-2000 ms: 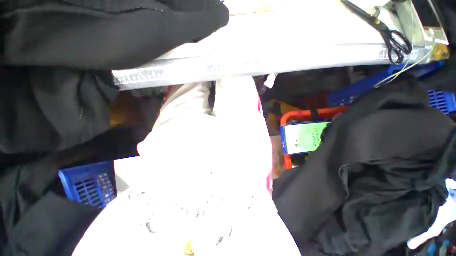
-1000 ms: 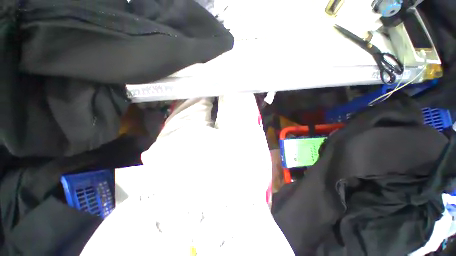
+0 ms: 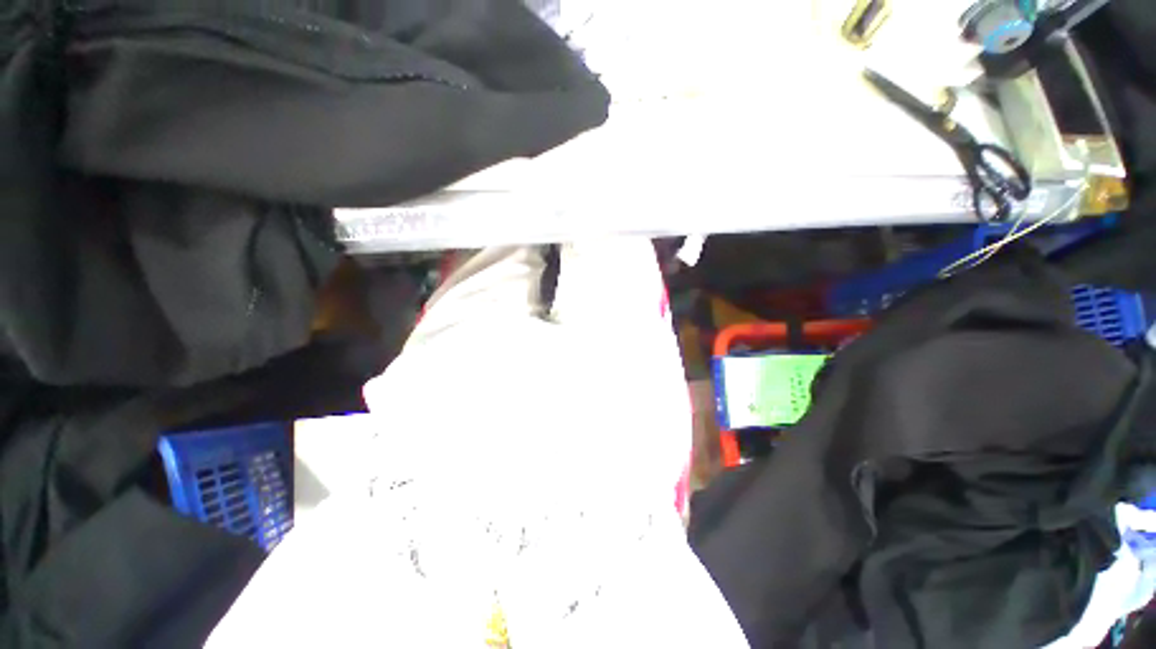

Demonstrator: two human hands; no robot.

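A large black garment (image 3: 292,114) lies over the left part of the white table (image 3: 748,140) and hangs down over its left front edge. Its right tip points to the middle of the table, and faint stitch lines show on its upper part. Black scissors (image 3: 948,131) lie at the right of the table, blades to the upper left, looped handles by the front edge. Neither my left hand nor my right hand is in the picture.
A grey ruler strip (image 3: 431,224) runs along the front edge. Pale thread (image 3: 1014,237) hangs off the right end. Below are a blue basket (image 3: 235,488), a red crate (image 3: 786,332) with a green-labelled box (image 3: 771,388), and a black garment pile (image 3: 976,418). My white-clad lap fills the centre.
Compared with the earliest frame, the table edge and garment sit lower in the picture, and more of the table's far part shows. Nothing has clearly moved on the table.
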